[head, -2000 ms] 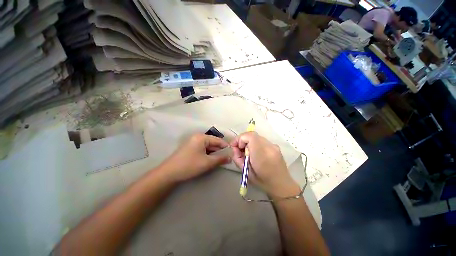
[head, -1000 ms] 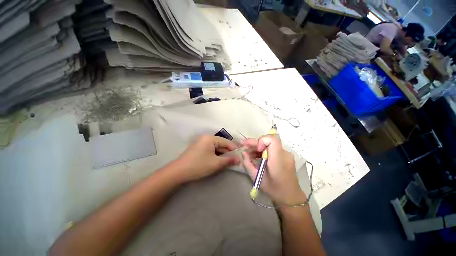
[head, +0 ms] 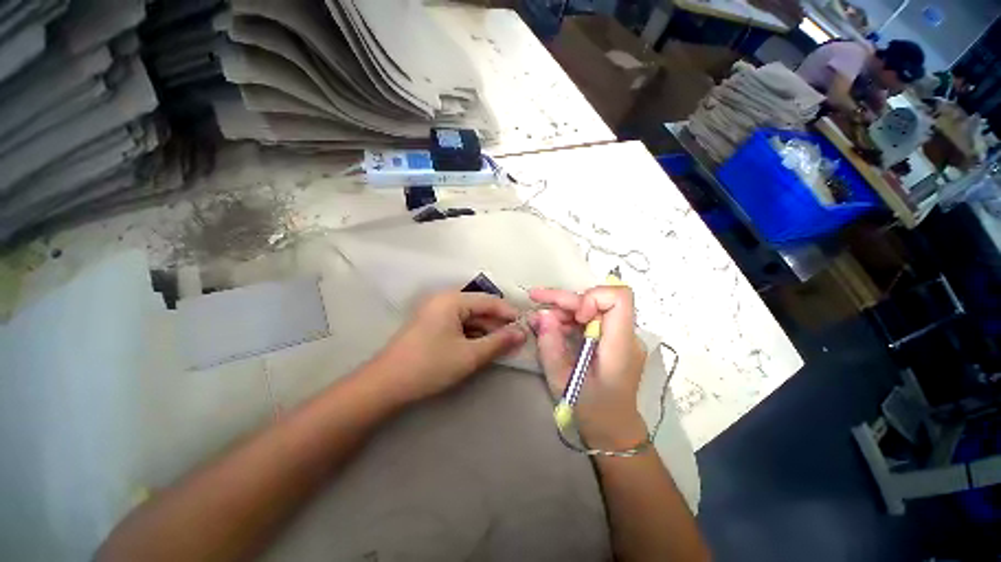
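Note:
A large beige-grey fabric panel (head: 439,461) lies under both hands, with a folded edge between them. My left hand (head: 445,340) pinches the panel's edge beside a black label (head: 482,285). My right hand (head: 598,357) holds a yellow-ended pen tool (head: 577,379) with a striped middle; its tip points up and away from the fabric. Its thumb and fingertips meet near the left fingertips, with a fine thread there; whether they grip it is too small to tell. The thin pen cord (head: 663,408) loops round the right wrist. A greyer rectangular patch (head: 258,323) lies at left.
Tall panel stacks (head: 318,77) stand behind the work at left. A power strip (head: 384,170) with a black adapter (head: 456,148) lies at their foot. A thread heap (head: 233,225) and scattered clippings lie on the cream table (head: 703,296). A blue crate (head: 785,192) and a person (head: 851,71) are beyond.
My right hand's fingers have spread somewhat, and the pen tool leans further right. My left hand stays on the panel edge near the label. The view has shifted slightly.

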